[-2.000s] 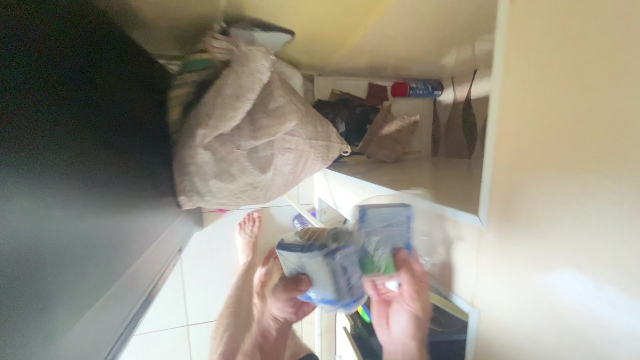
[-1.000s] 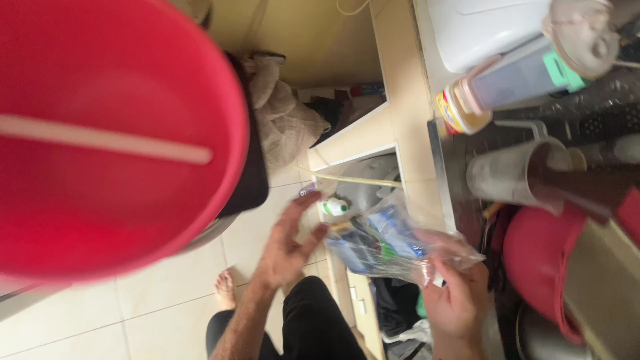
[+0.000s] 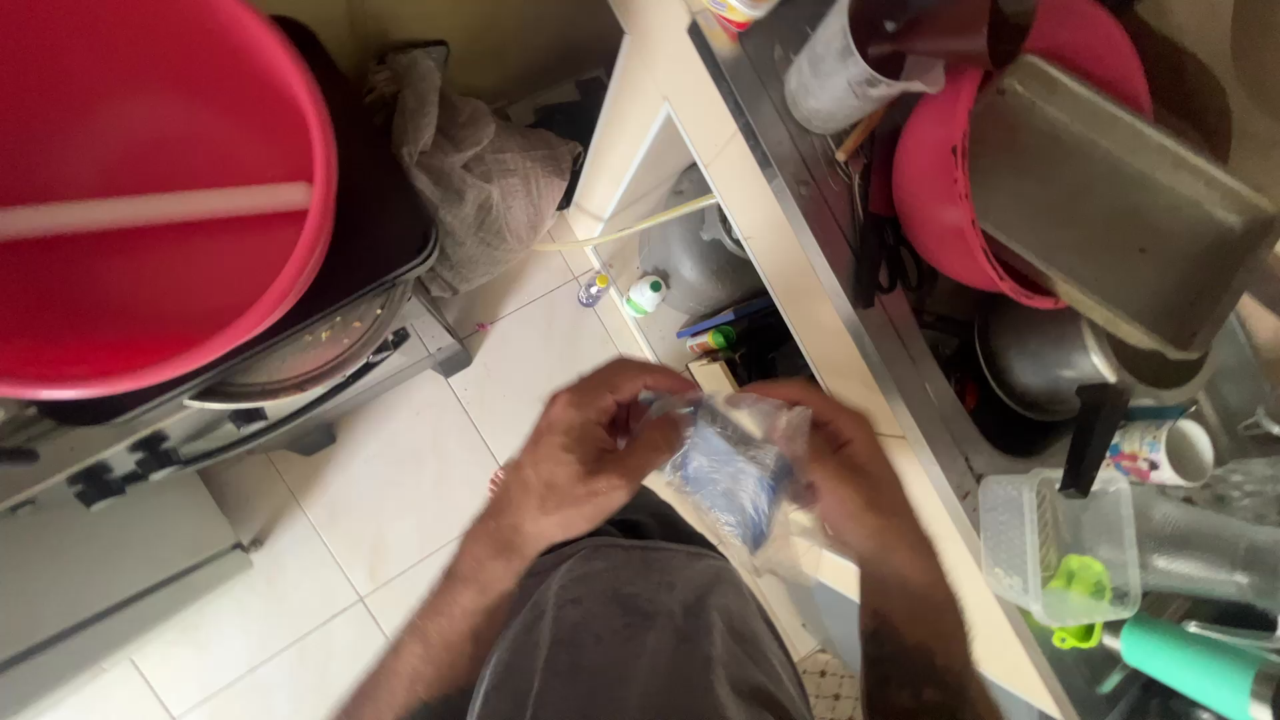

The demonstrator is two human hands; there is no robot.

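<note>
A clear plastic bag (image 3: 728, 470) with blue packets inside is held between both hands, above my lap. My left hand (image 3: 600, 450) grips the bag's upper left edge with thumb and fingers. On the other side, my right hand (image 3: 840, 470) pinches the bag's right edge; some of its fingers are hidden behind the crumpled plastic. Blur keeps the details of the packets from being read.
A gas cylinder (image 3: 685, 245) and a white bottle with a green cap (image 3: 645, 296) are in the open cabinet. A red basin (image 3: 160, 300) rests over the stove at left. The counter at right holds a metal baking pan (image 3: 1110, 200), a pink bowl (image 3: 930, 190) and a plastic container (image 3: 1060, 550).
Two seconds ago the hands held blue packets apart; now the packets are in the plastic bag. My left hand, spread beside the bag a second ago, now grips it. The view has shifted.
</note>
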